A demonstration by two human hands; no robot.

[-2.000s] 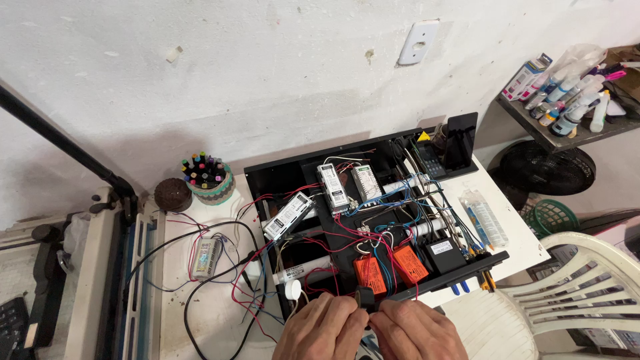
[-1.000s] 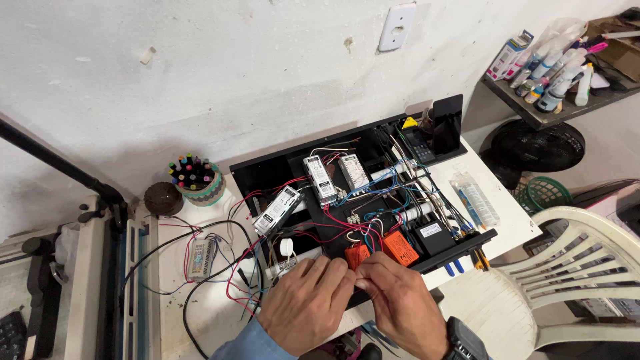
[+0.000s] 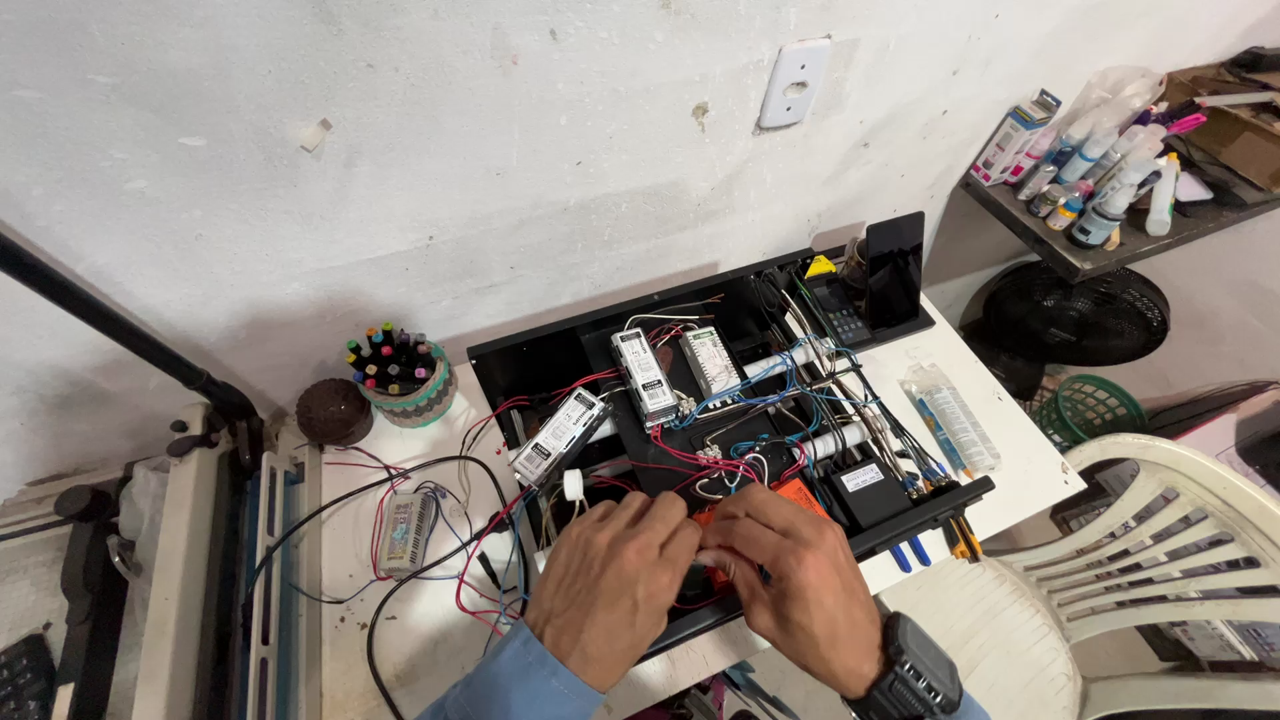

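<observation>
My left hand (image 3: 615, 580) and my right hand (image 3: 790, 580) meet fingertip to fingertip over the front edge of a black open case (image 3: 950, 510). Their fingers are bent inward around something small that they hide. Orange modules (image 3: 805, 497) lie just beyond the fingers, partly covered. Red, white and blue wires (image 3: 740, 465) run behind them to a terminal block. Farther back in the case lie white ballast-like boxes (image 3: 645, 378), another tilted one (image 3: 560, 437) at the left, and a black box with a label (image 3: 862, 490) at the right.
On the white table (image 3: 350, 640) lie a loose ballast (image 3: 408, 530) with wires and a black cable. A pot of markers (image 3: 410, 385) stands by the wall. A plastic packet (image 3: 950, 420) and blue-handled tools are at the right, beside a white plastic chair (image 3: 1150, 530). A shelf (image 3: 1100, 255) holds bottles.
The black object seen between my fingers two seconds ago no longer shows. Both hands stay close together, now nearer the orange modules. The view has shifted slightly.
</observation>
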